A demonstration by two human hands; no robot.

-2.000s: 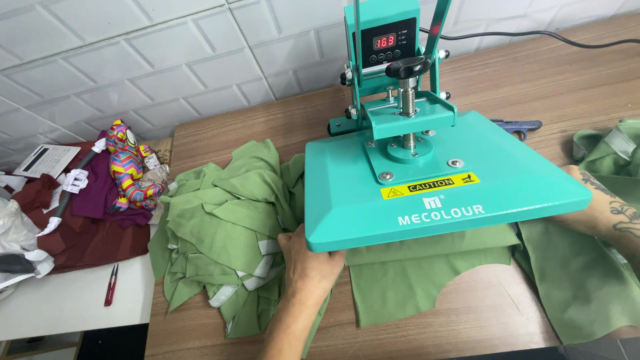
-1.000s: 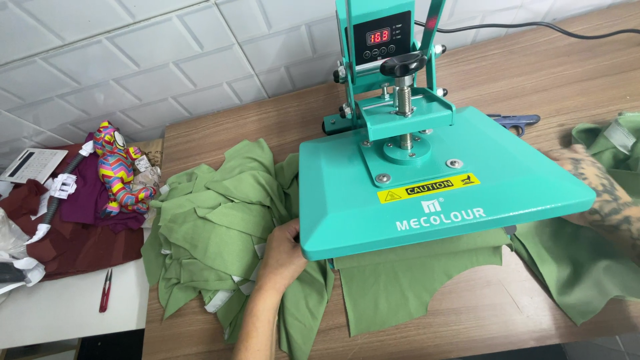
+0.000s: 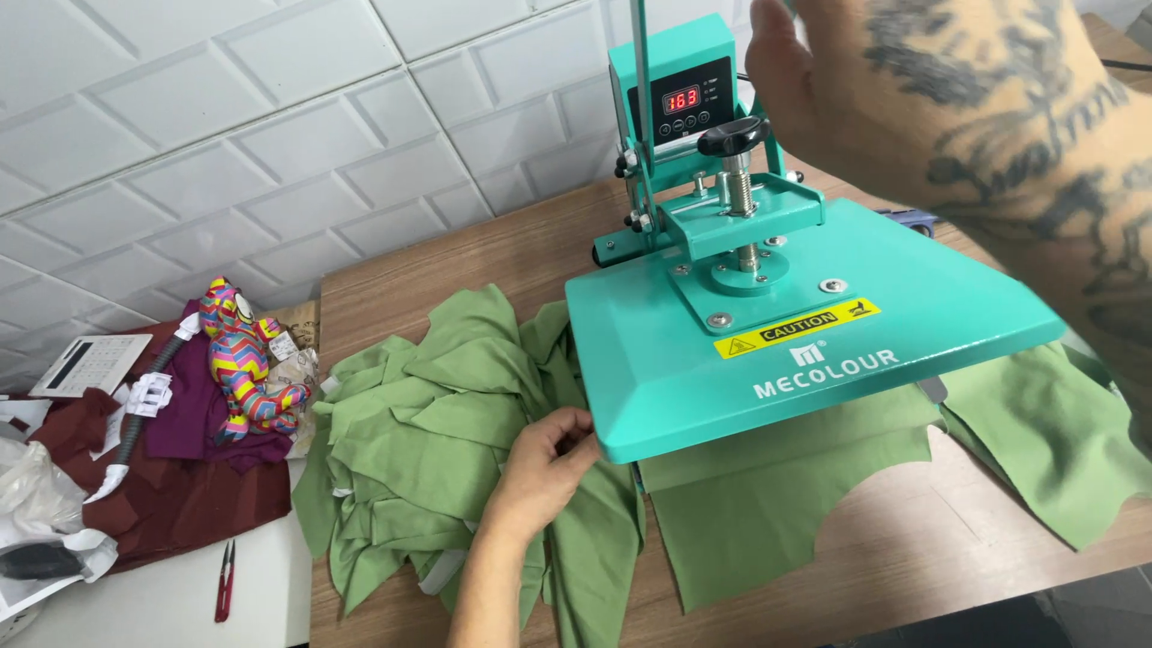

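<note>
A teal heat press stands on the wooden table, its upper platen (image 3: 666, 378) over a green fabric piece (image 3: 747, 522) that sticks out at the front. My left hand (image 3: 549, 459) is at the platen's left front corner, fingers bent and partly hidden by it; whether they grip anything does not show. My tattooed right hand (image 3: 819, 81) is raised at the upper right, beside the press's control box (image 3: 675, 90) with its lit display; its fingertips are out of the frame. A heap of green fabric pieces (image 3: 441, 405) lies left of the press, and another green piece (image 3: 1035, 432) lies to its right.
On a white surface at the left are dark red fabric (image 3: 198, 513), a colourful patterned figure (image 3: 243, 369), a calculator (image 3: 90, 364), a grey tube with white ends (image 3: 139, 423) and red-handled tweezers or snips (image 3: 225, 585). A tiled wall (image 3: 225, 180) rises behind the table (image 3: 414, 261).
My right hand has moved from the right side of the press up beside its control box. My left hand stays near the platen's left front corner.
</note>
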